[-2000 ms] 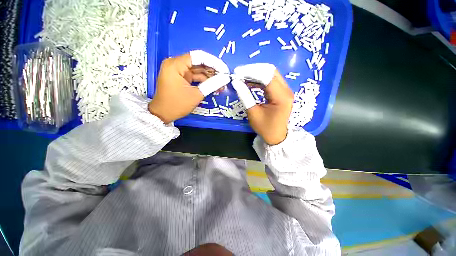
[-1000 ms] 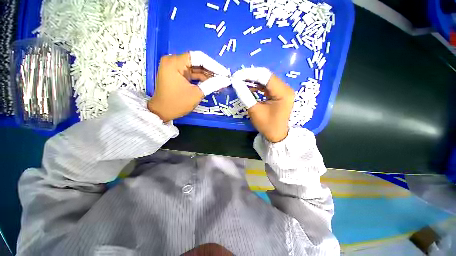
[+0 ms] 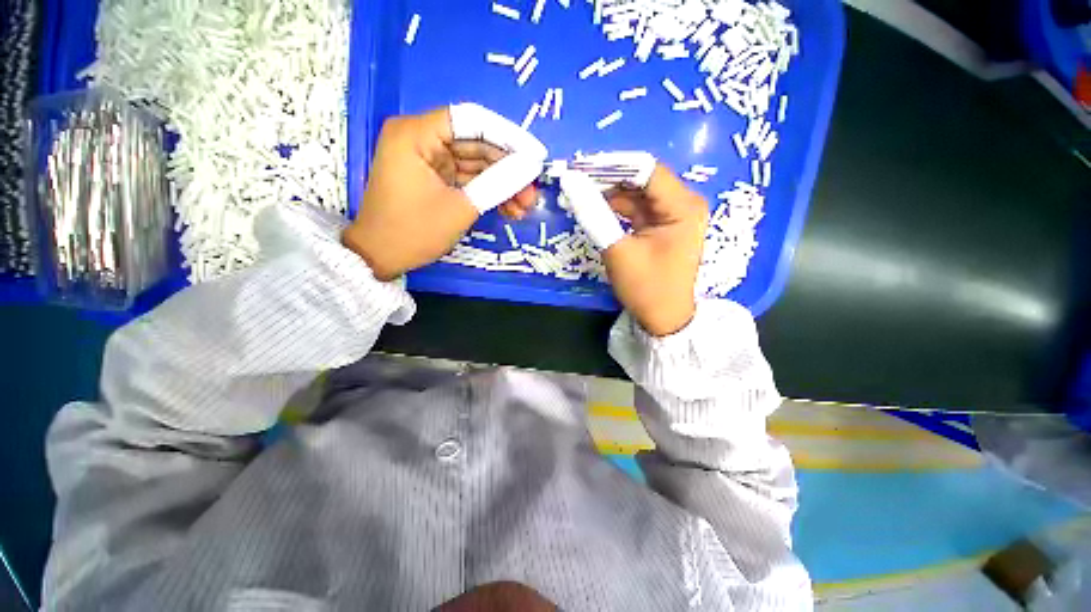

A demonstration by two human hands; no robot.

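Observation:
My left hand (image 3: 437,185) and my right hand (image 3: 640,227), both with white finger cots, meet fingertip to fingertip over the right blue tray (image 3: 461,60). My right hand holds a small bunch of thin metal pins (image 3: 616,170) between thumb and forefinger, pointing left. Small white sleeves sit at the left ends of the pins. My left thumb and forefinger are pinched right beside these ends; whether they hold a sleeve is too small to tell. Loose white sleeves (image 3: 718,54) lie in the tray, heaped at the back right and along the front edge.
At left, a tray is heaped with off-white pieces (image 3: 257,96). A clear box of silver pins (image 3: 108,203) stands beside it. Dark small parts (image 3: 17,132) lie at the far left. A dark green bench surface (image 3: 933,263) extends right. The smock covers both forearms.
My left fingertips have drawn slightly back to the left. The right fingers have shifted, so the bunch of pins now shows more clearly.

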